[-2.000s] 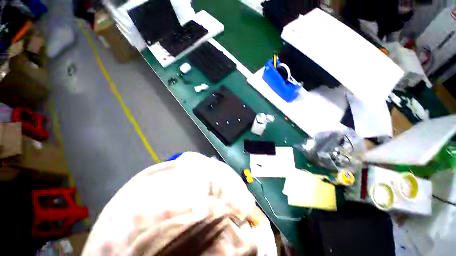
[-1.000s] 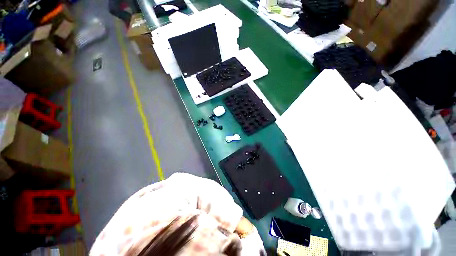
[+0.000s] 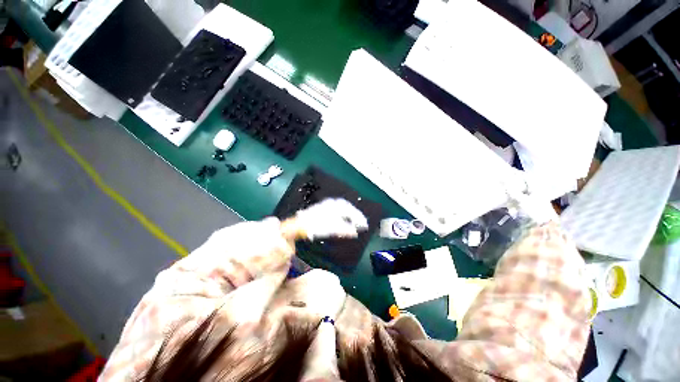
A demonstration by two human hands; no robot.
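My left hand [image 3: 329,219], in a white glove, is over the black foam pad [image 3: 347,257]; its fingers are bent and blurred, and I cannot tell whether they hold anything. Small black pieces [image 3: 307,192] lie on the pad beyond the hand. My right hand [image 3: 528,203], also white-gloved and blurred, grips the near right corner of a large white blister tray [image 3: 417,149]. The tray lies at a slant beyond the pad and the pump bottle [image 3: 395,228].
A black parts tray [image 3: 272,112], a white case [image 3: 224,139] and loose black pieces [image 3: 235,168] are at left. A phone [image 3: 398,260], paper [image 3: 429,280] and a yellow-orange tool [image 3: 394,310] are near front. Another white tray [image 3: 514,89] is behind; a plastic bag [image 3: 488,233] is at right.
Both hands are now in clear view, the left over the pad. The white tray now lies closer beyond the pad, with my right hand at its corner. The view has turned.
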